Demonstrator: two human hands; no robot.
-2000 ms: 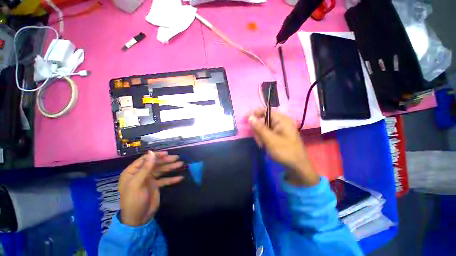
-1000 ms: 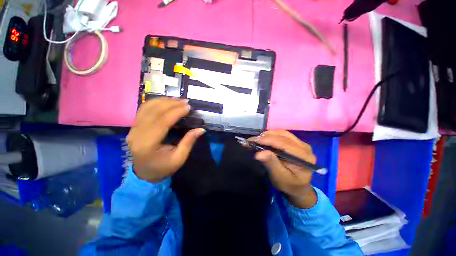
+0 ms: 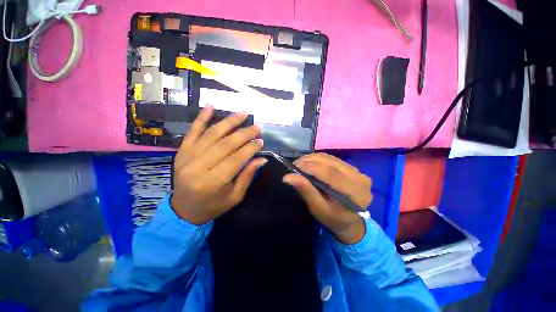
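The open-backed tablet (image 3: 286, 113) lies on the pink mat at the bench's front edge, with silver-white panels, black strips and an orange-yellow flex cable (image 3: 194, 64). The mainboard (image 3: 148, 82) with silver shields is at its left end. My left hand (image 3: 218, 163) rests its fingers on the tablet's lower long edge, thumb below it. My right hand (image 3: 332, 190) holds dark tweezers (image 3: 332, 194), their bent silver tip at that edge beside my left fingertips. The exact contact of the tip cannot be told.
A small black block (image 3: 393, 80) and a slim dark stick (image 3: 422, 49) lie right of the tablet. A black closed tablet (image 3: 495, 76) lies on white paper, with a black cord beside it. A tape roll (image 3: 78, 52) is at left. Blue bins (image 3: 472, 201) stand below.
My left hand has moved from hovering, fingers apart, onto the tablet's edge. My right hand has brought the tweezers, earlier held upright over the mat, to that edge. The view has shifted.
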